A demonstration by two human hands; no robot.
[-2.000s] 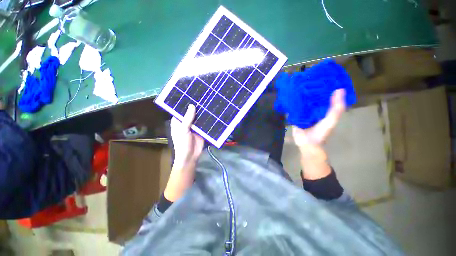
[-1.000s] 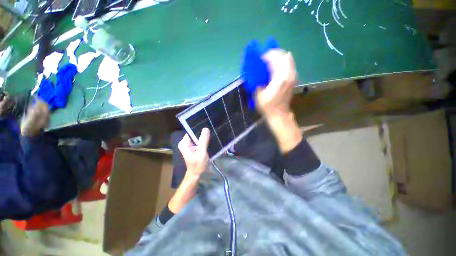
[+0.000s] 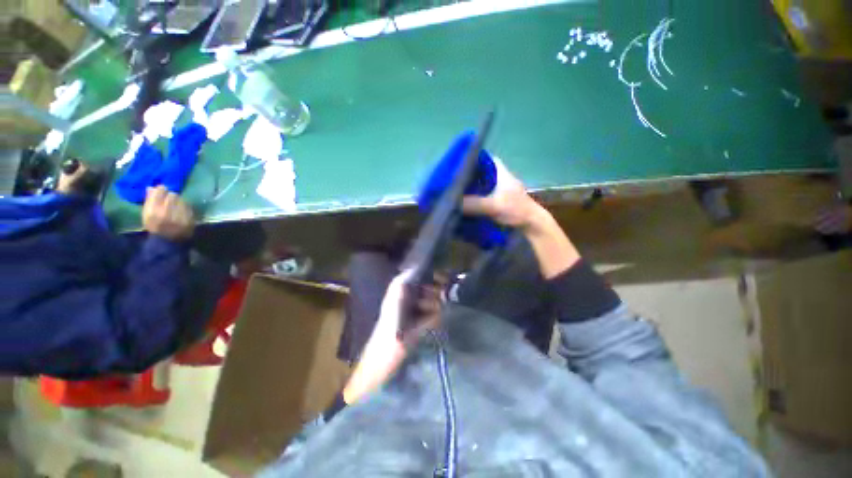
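The solar panel [image 3: 437, 229] is held nearly edge-on above my lap, its far end over the bench edge. Its front face is not visible. My left hand [image 3: 408, 308] grips its near end. My right hand [image 3: 504, 201] is at the far end with the blue cloth [image 3: 448, 175], which wraps around the panel's edge and shows on both sides of it. The right fingers are partly hidden by the panel and cloth.
The green bench [image 3: 374, 112] holds a clear bottle [image 3: 271, 100], white scraps [image 3: 277, 182], another blue cloth [image 3: 168, 166], dark panels [image 3: 234, 23] and thin white strands [image 3: 643, 107]. An open carton [image 3: 271, 364] stands at left. A person in dark blue [image 3: 112, 289] sits at left.
The panel has turned from face-up to edge-on. My right hand has moved from beside the panel to its far end with the cloth. The neighbour's hand has come to the other blue cloth.
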